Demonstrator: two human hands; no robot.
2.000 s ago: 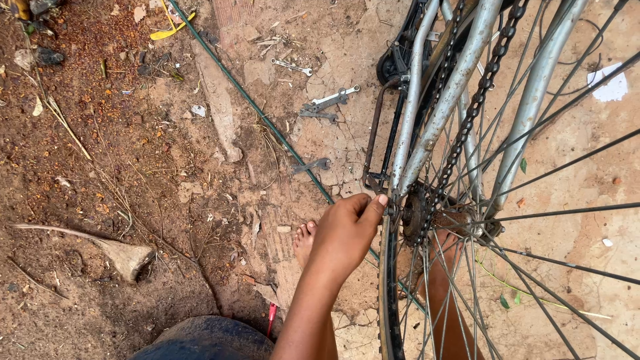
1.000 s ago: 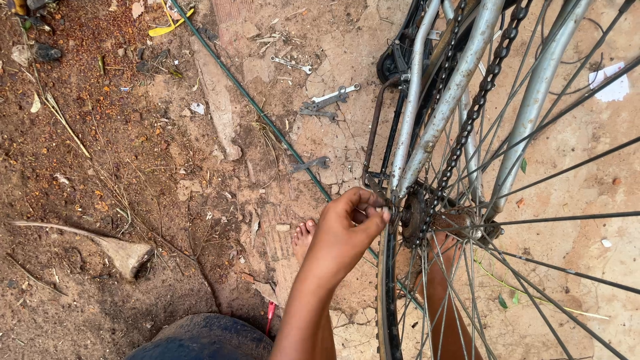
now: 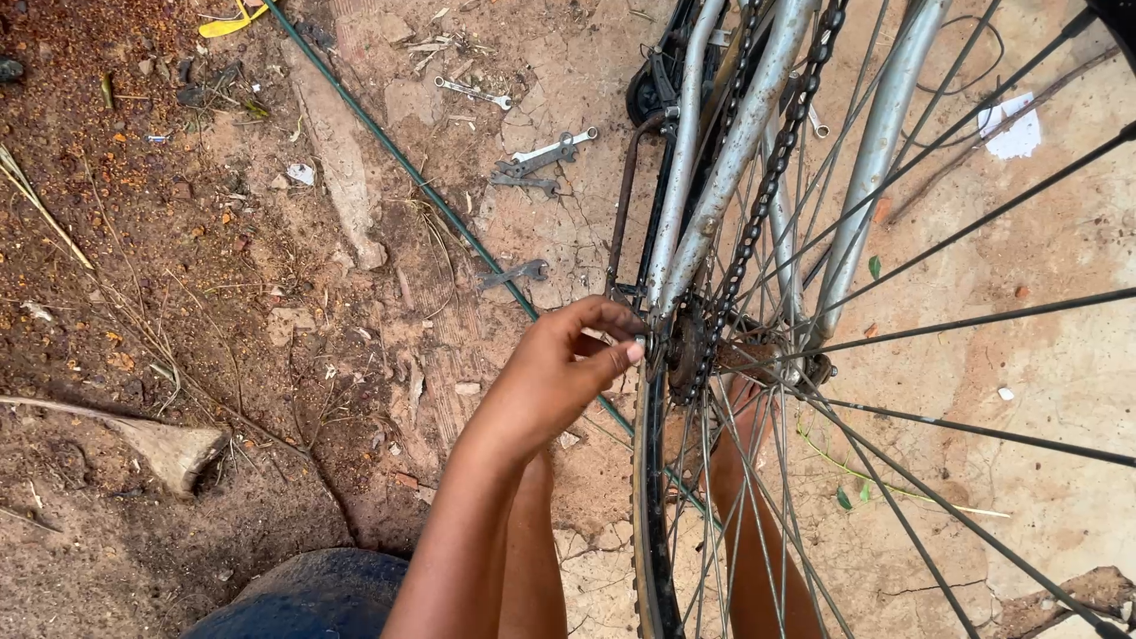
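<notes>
My left hand (image 3: 577,355) reaches in from the bottom, its thumb and fingers closed around a small metal nut or axle end (image 3: 641,340) at the near side of a bicycle's wheel hub. Right beside the fingertips are the rusty sprocket (image 3: 688,355), the greasy chain (image 3: 765,200) and the silver frame tubes (image 3: 732,155). The black-rimmed wheel (image 3: 655,497) and its spokes fill the right side. My right hand cannot be seen; a bare limb, which looks like a leg (image 3: 763,541), shows behind the spokes.
Open-end wrenches (image 3: 541,160) lie on the cracked ground, with another wrench (image 3: 516,273) beside a green cable (image 3: 426,186) and a combination wrench (image 3: 473,92) farther up. A torn white paper (image 3: 1012,127) lies at right. A dry stalk (image 3: 169,444) is at left.
The fingers of my left hand have shifted and curled at the hub; the thumb has moved from its earlier raised place to beside the small metal part. The bicycle stays in place.
</notes>
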